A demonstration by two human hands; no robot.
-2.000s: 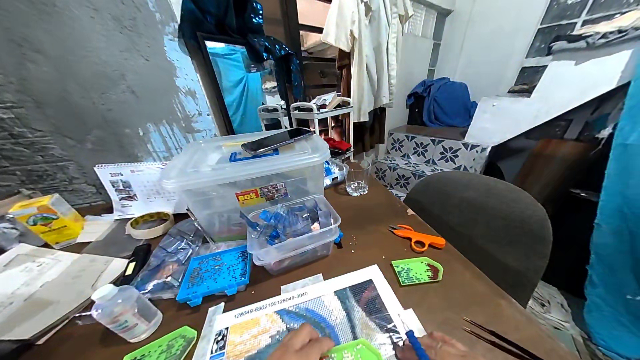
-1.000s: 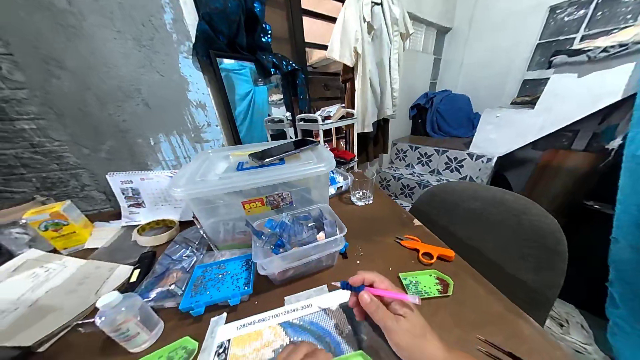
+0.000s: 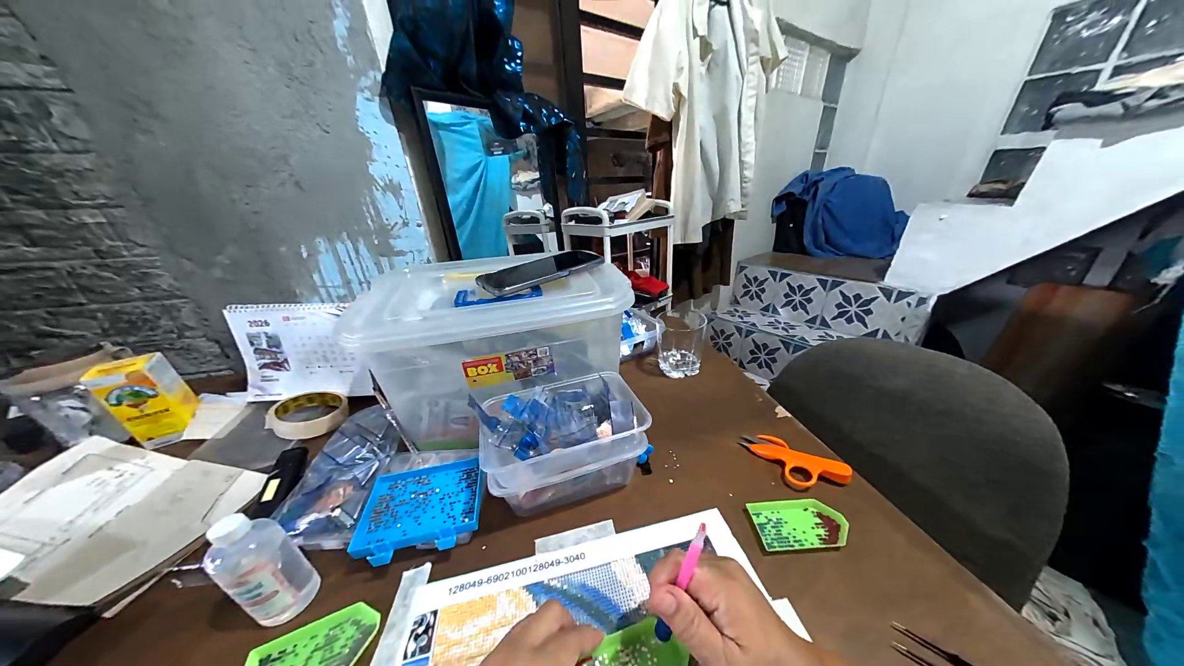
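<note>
My right hand [image 3: 717,610] holds a diamond-painting pen [image 3: 689,569], its pink end up and its blue end down by a green tray [image 3: 638,645] of small beads. Beside that tray my left hand [image 3: 546,635] rests over the diamond-painting canvas [image 3: 592,578]; whether its fingers grip the tray's edge is unclear. A second green tray [image 3: 319,638] lies left of the canvas. Another green tray [image 3: 797,525], with green and dark red beads, is to the right. A blue bead tray [image 3: 418,504] sits behind the canvas.
Orange scissors [image 3: 800,462] and tweezers [image 3: 928,645] lie on the right. A plastic bottle [image 3: 264,569] stands left. Behind are a small container [image 3: 564,462] of blue-capped pieces, a large lidded box [image 3: 416,356] with a phone [image 3: 539,272], a tape roll [image 3: 307,416] and a glass [image 3: 682,344]. A chair [image 3: 925,453] adjoins the table.
The right hand, which held the pen near the canvas's top edge one second ago, has moved down to the green tray. The pen has turned from nearly level to steep.
</note>
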